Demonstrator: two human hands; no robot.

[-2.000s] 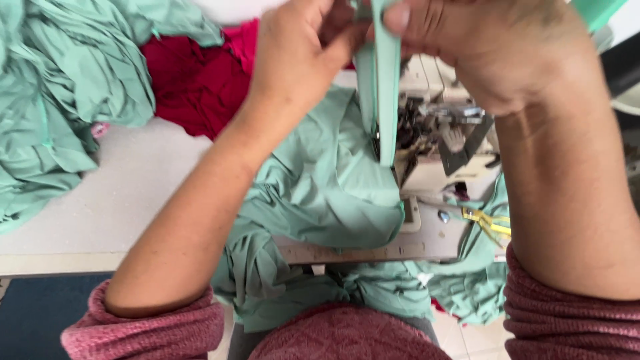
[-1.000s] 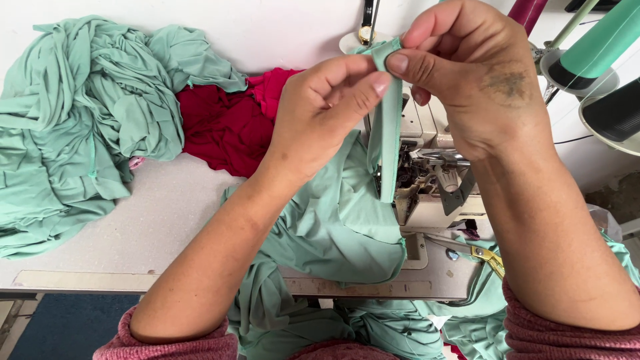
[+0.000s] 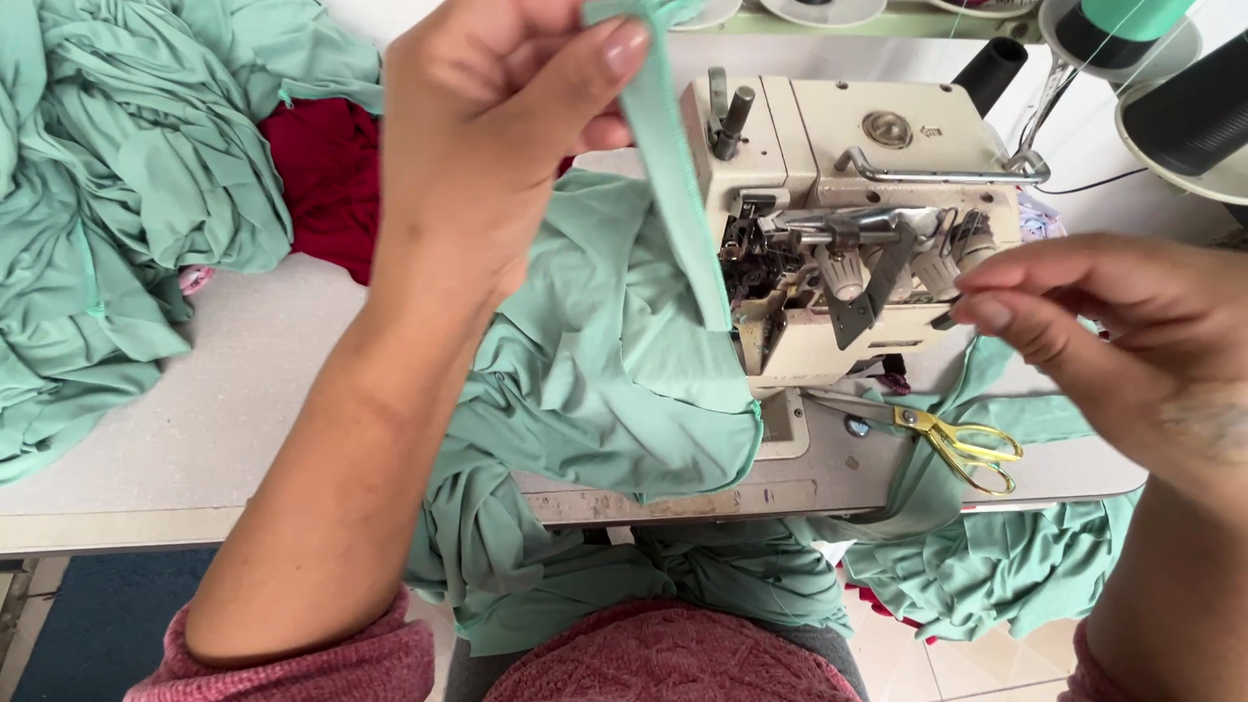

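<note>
Between thumb and fingers, my left hand (image 3: 487,127) pinches the top of a folded mint-green fabric strip (image 3: 673,185), which hangs down beside an overlock sewing machine (image 3: 858,156). My right hand (image 3: 1121,341) is raised at the right, thumb and forefinger closed on a small dark object (image 3: 944,320) that I cannot identify. Mint-green fabric (image 3: 624,370) lies bunched left of the machine and drapes over the table edge. Gold-handled scissors (image 3: 936,429) lie on the table below the machine, near my right hand, beside more green strips.
A large heap of mint-green fabric (image 3: 127,175) covers the table's left side, next to dark red cloth (image 3: 327,185). Thread cones (image 3: 1189,107) stand at the upper right. More green fabric (image 3: 994,565) hangs below the table's front edge (image 3: 127,526).
My right hand has let go of the strip's top and moved down to the right. My left hand keeps hold of the strip. The machine is now in fuller view.
</note>
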